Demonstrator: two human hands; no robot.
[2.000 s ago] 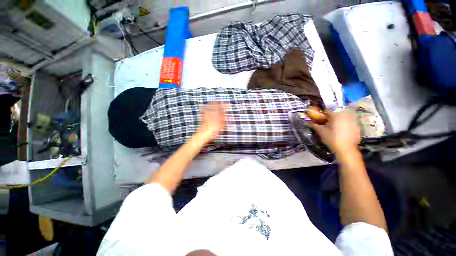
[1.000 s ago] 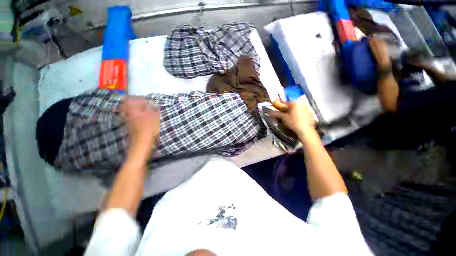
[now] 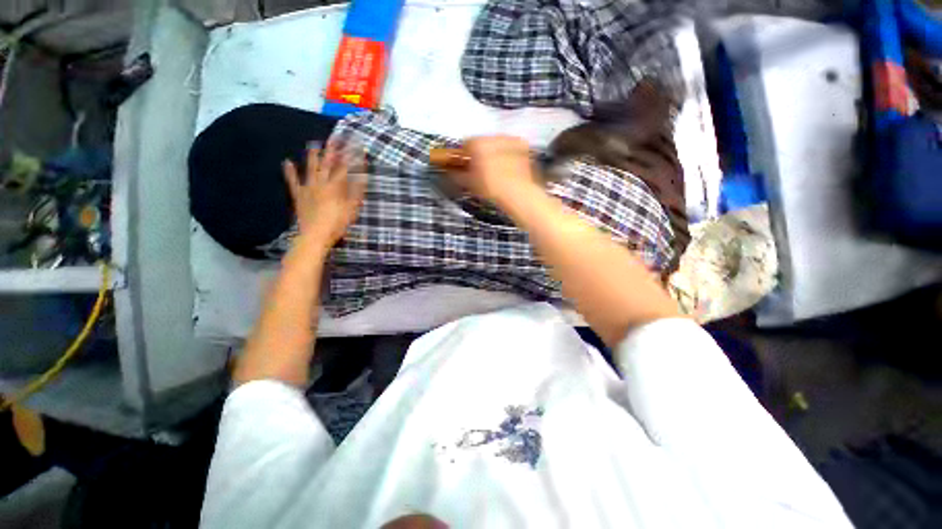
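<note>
The plaid skirt (image 3: 413,222) lies over the black padded pressing board (image 3: 243,181), whose rounded left end shows bare. My left hand (image 3: 327,196) lies on the skirt's left end with its fingers spread. My right hand (image 3: 496,167) is closed on the wooden handle of the steam iron (image 3: 450,157), over the upper middle of the skirt. The iron's body is blurred and mostly hidden under my hand and forearm. A brown layer (image 3: 651,134) lies at the skirt's upper right.
A heaped plaid cloth (image 3: 527,57) lies behind the board. A blue support (image 3: 362,57) with a red label stands behind the board. The stained iron rest (image 3: 728,267) is at the right end. A grey metal frame (image 3: 160,227) stands left; another white table (image 3: 816,155) is right.
My right hand has carried the iron from the right end leftward onto the skirt's middle. My left hand's fingers have spread at the skirt's left end. The view has shifted.
</note>
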